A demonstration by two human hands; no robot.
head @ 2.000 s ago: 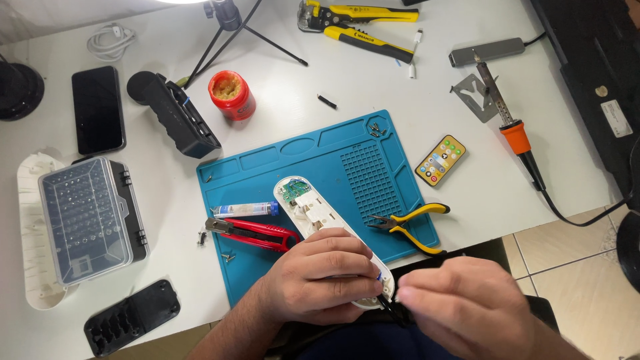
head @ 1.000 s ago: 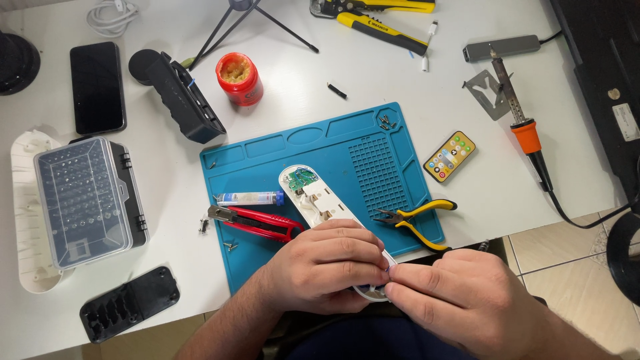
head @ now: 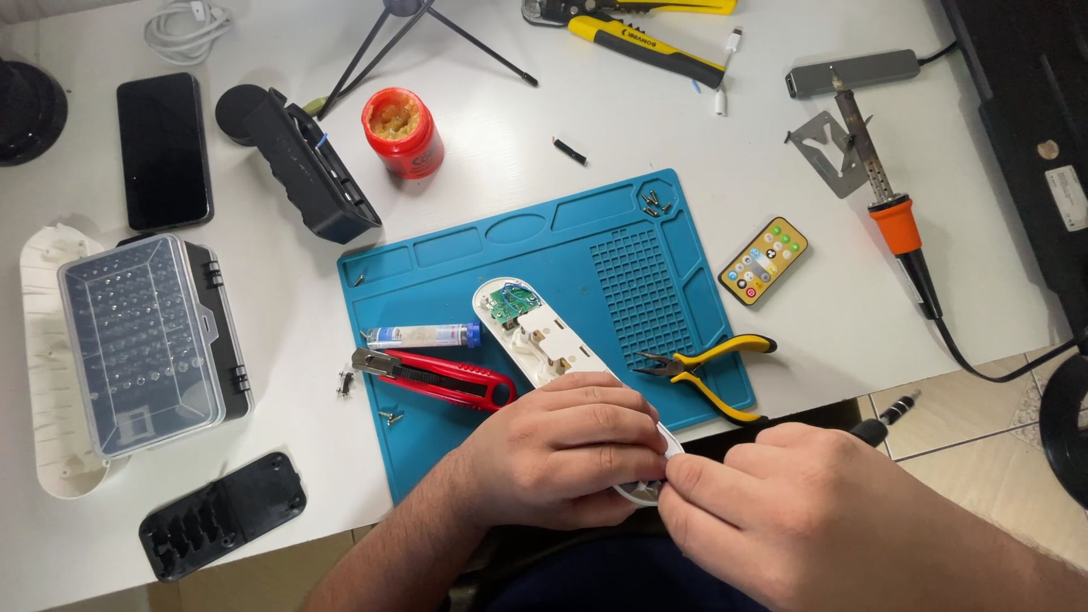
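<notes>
A long white plastic housing [head: 525, 338] with a green circuit board [head: 512, 303] at its far end lies slantwise over the blue silicone mat [head: 544, 242]. My left hand [head: 574, 450] is closed around the housing's near part. At the near end, the fingertips of my right hand [head: 748, 501] touch the housing's edge; a screwdriver-like tool [head: 884, 421] sticks out beyond that hand. What lies between my right fingers is hidden. Left of the housing are a red utility knife [head: 442, 378] and a clear tube with a blue cap [head: 421, 335]. Yellow-handled pliers [head: 705, 370] rest on the mat's right edge.
A soldering iron [head: 892, 221] lies at right, near a small remote control [head: 762, 261]. An open red jar [head: 403, 134] stands behind the mat. A bit case [head: 144, 340], a phone [head: 164, 151] and a black plastic part [head: 223, 516] are at left. Wire strippers [head: 646, 51] lie at the back.
The dark parts seen at my right fingertips two seconds ago are out of sight there. Both hands have stayed at the housing's near end.
</notes>
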